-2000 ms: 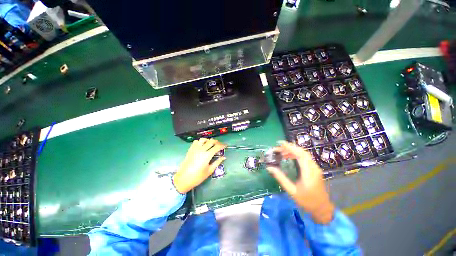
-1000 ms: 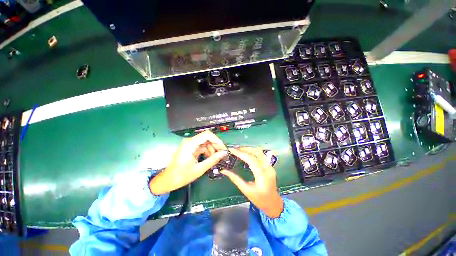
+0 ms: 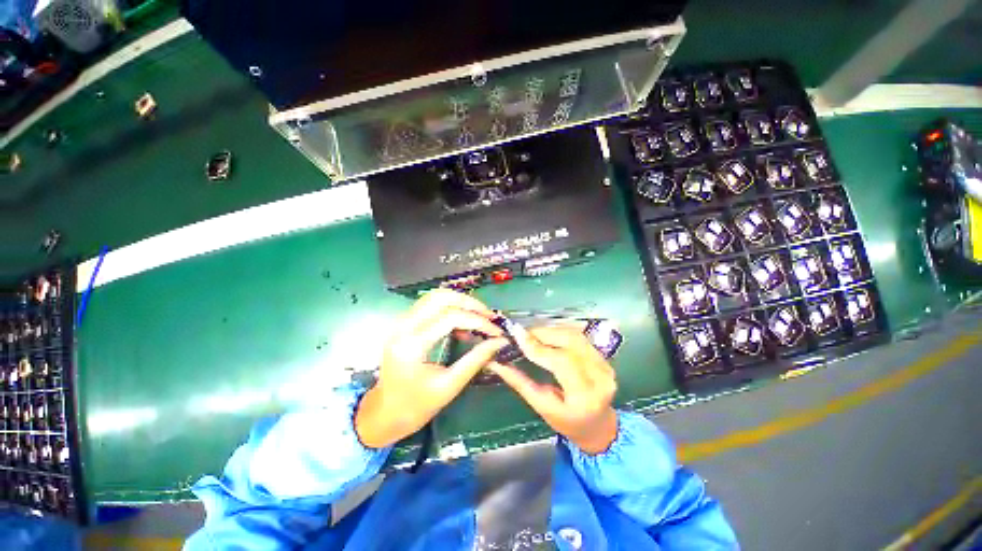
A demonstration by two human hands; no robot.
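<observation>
My left hand [image 3: 436, 350] and my right hand [image 3: 560, 377] meet in front of the black fixture box, fingertips close together. They hold a small dark camera module [image 3: 508, 336] between them, mostly hidden by the fingers. Another camera module [image 3: 605, 338] lies on the green mat just right of my right hand. The black fixture box [image 3: 495, 239] has white printing and a red light on its front edge. A module-like part sits in the raised fixture nest [image 3: 481, 172] on top.
A filled blister tray [image 3: 673, 264] lies right of the box. The black hood [image 3: 431, 48] with its clear guard [image 3: 485, 116] overhangs the box. A second parts tray [image 3: 73, 377] is at far left. A power unit [image 3: 950, 210] is at far right. Loose modules [image 3: 219, 165] lie at upper left.
My right hand has moved left with a module and now meets my left hand. My left hand has lifted off the parts on the mat. The camera view has shifted slightly.
</observation>
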